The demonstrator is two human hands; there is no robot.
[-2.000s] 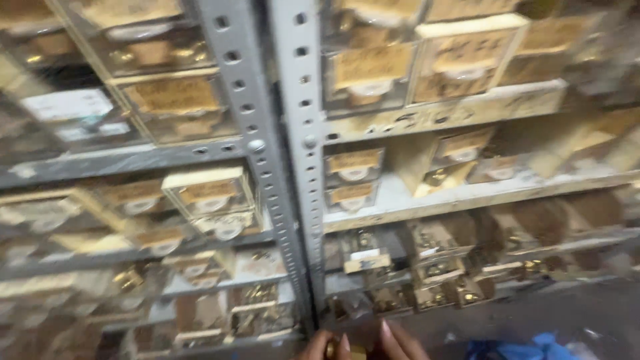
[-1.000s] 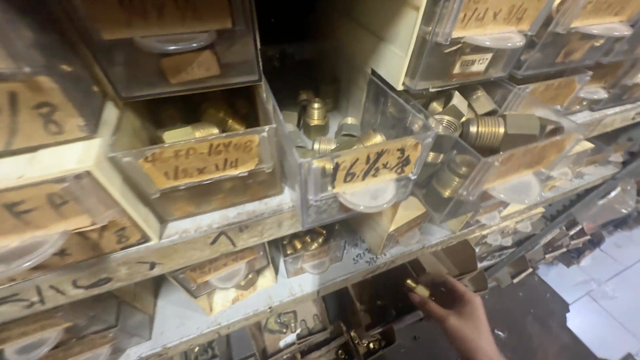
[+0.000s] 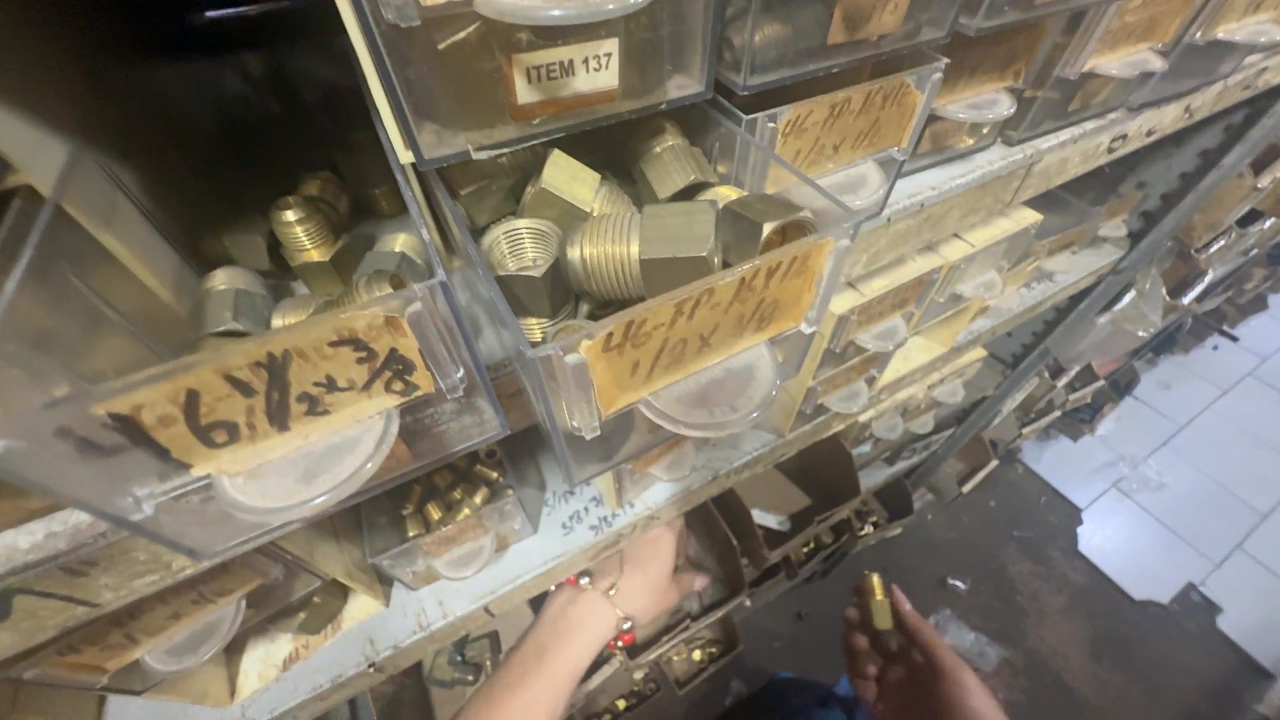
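My right hand [image 3: 905, 655], at the lower right, holds a threaded brass fitting [image 3: 877, 601] upright between thumb and fingers. My left hand [image 3: 650, 575], with a beaded bracelet [image 3: 621, 632] at its wrist, reaches into an open cardboard bin [image 3: 715, 545] below the shelf. Its fingertips are partly hidden, and whether they grip anything cannot be told. Above it, a clear plastic drawer [image 3: 700, 390] stands pulled out, full of large brass fittings [image 3: 645, 250]. Another open clear drawer [image 3: 300, 400] to its left holds more brass fittings [image 3: 305, 235].
A small clear drawer of little brass pieces [image 3: 450, 505] sits on the lower shelf edge [image 3: 560, 540]. More drawers line the shelves at upper right. Cardboard bins with brass parts [image 3: 700, 655] run along the bottom. A metal shelf upright [image 3: 1060, 350] and white floor tiles [image 3: 1180, 480] lie to the right.
One second ago a single hand held a small brass piece by the lower bins; now both hands are in view, the left in a bin. The view has moved closer to the open drawers.
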